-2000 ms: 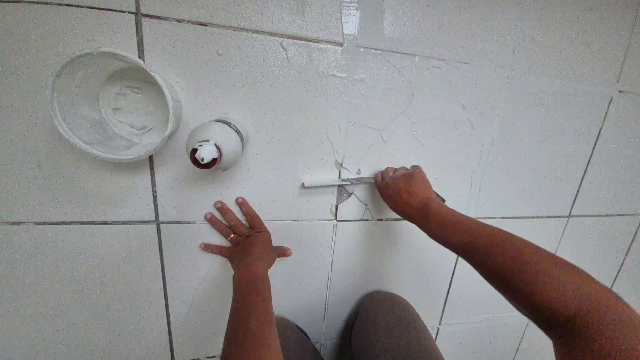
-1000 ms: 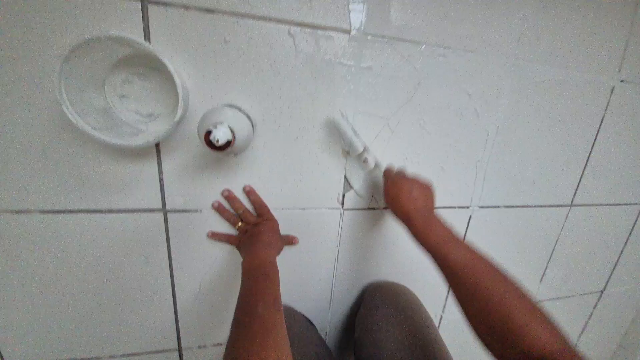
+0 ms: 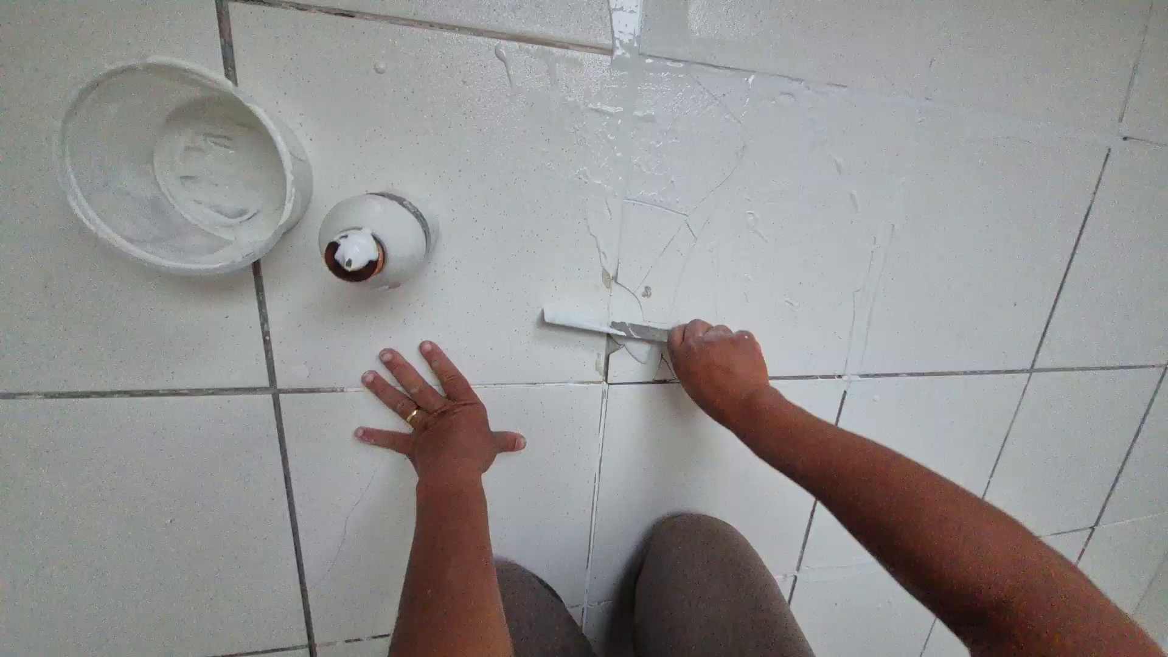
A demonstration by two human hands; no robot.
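My left hand [image 3: 452, 438], with a ring on one finger, rests palm down on the white floor tiles [image 3: 429, 328], fingers spread and holding nothing. The handle of a putty knife [image 3: 639, 332] is in my right hand [image 3: 721, 365]. Its long narrow blade, coated with white paste, reaches left across a tile joint, just above a chipped tile corner [image 3: 630, 350]. Cracks and wet white smears mark the tile above my right hand. Up and to the left of my left hand stands a white bottle [image 3: 388, 233] with white paste at its opening.
A round white plastic tub [image 3: 100, 214], its inside smeared with white paste, stands at the upper left, beside the bottle. Dark joints run between the tiles. My knees [image 3: 707, 584] are at the bottom edge, between my forearms.
The putty knife has turned from a steep slant one second ago to nearly level, its blade pointing left. My left hand stays spread on the floor.
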